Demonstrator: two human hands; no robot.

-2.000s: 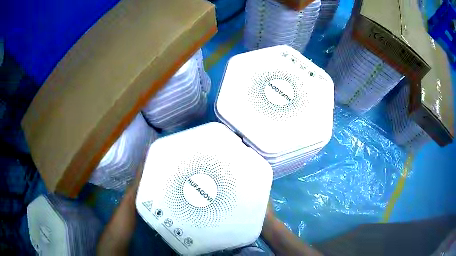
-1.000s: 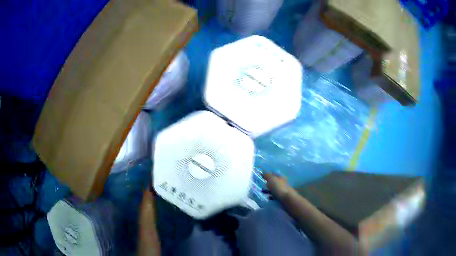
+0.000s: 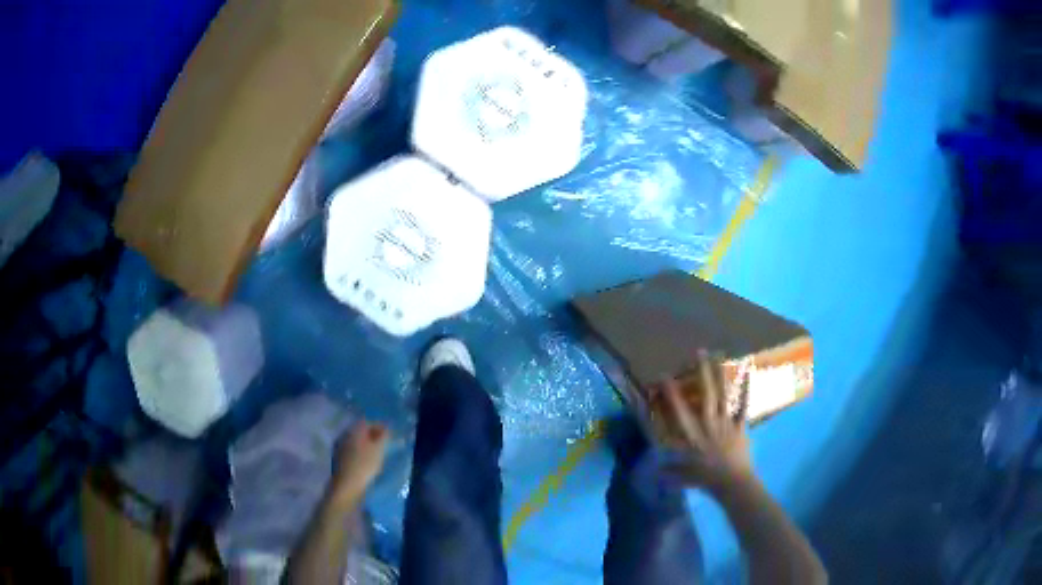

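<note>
A brown carton (image 3: pixel 686 326) lies on the blue floor to the right of my legs. My right hand (image 3: pixel 703 429) is on its near end, fingers spread against the side beside a white label; whether it grips is not visible. My left hand (image 3: pixel 360 448) hangs left of my legs, blurred, with nothing visible in it. Two white hexagonal units touch edge to edge in front of me: a nearer one (image 3: pixel 408 243) with icons along its near edge, and a farther one (image 3: pixel 499 112) up and to the right.
A long carton (image 3: pixel 251 126) lies over white stacks at the upper left. A side-lying stack (image 3: pixel 183 371) is at the left. More cartons (image 3: pixel 828 69) are at the upper right. Shiny plastic sheeting (image 3: pixel 640 171) and a yellow line (image 3: pixel 740 229) cross the floor. My legs and a shoe (image 3: pixel 446 354) show.
The view has shifted back and down. Both hands have come away from the nearer unit, which stays beside the farther one. My right hand has reached the carton at the right.
</note>
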